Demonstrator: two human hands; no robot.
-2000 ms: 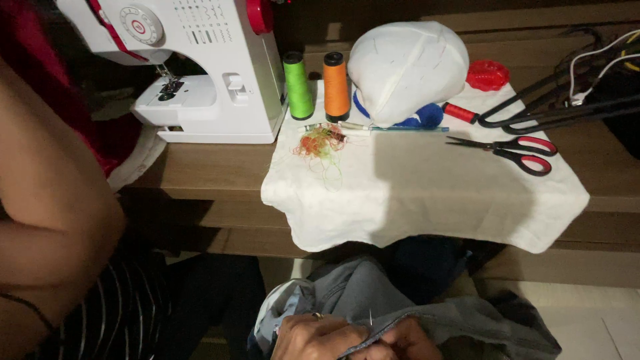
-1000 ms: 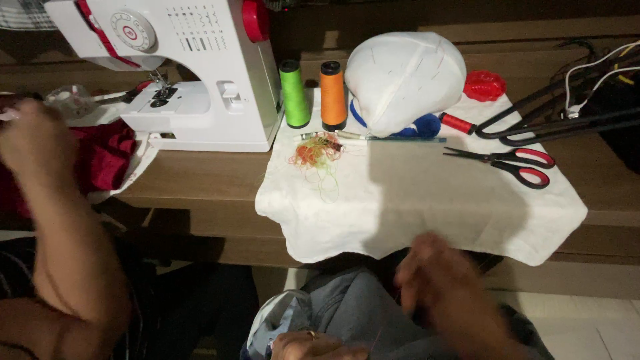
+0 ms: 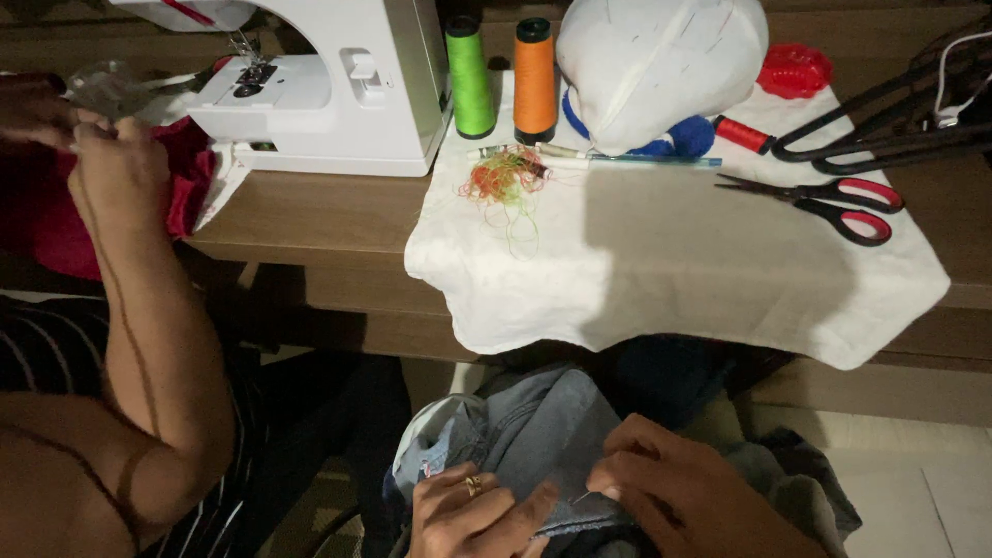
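A grey-blue denim garment (image 3: 542, 434) lies across my lap at the bottom of the view. My left hand (image 3: 477, 515), with a ring on one finger, grips the denim near its stitched edge. Between thumb and fingers of my right hand (image 3: 666, 488) is a thin sewing needle (image 3: 581, 497), its tip over the cloth. Above, on a white cloth (image 3: 527, 302), are black-and-red scissors (image 3: 829, 198), a green thread cone (image 3: 470, 81), an orange thread cone (image 3: 535, 81), a red thread spool (image 3: 744, 136), a tangle of thread ends (image 3: 504, 182) and a pale blue pen (image 3: 659, 160).
A white pincushion-like bundle (image 3: 659, 62) bears several pins, with a red object (image 3: 794, 71) beside it. At left stands a white sewing machine (image 3: 387, 85); another person's hands (image 3: 116, 155) hold dark red fabric (image 3: 62, 225). Black curved bars (image 3: 852, 147) and white cable (image 3: 942, 93) lie right.
My right hand rose blurred over the cloth's front edge one second ago and is now lower, by the denim. The other person's arm has moved up to the dark red fabric since two seconds ago.
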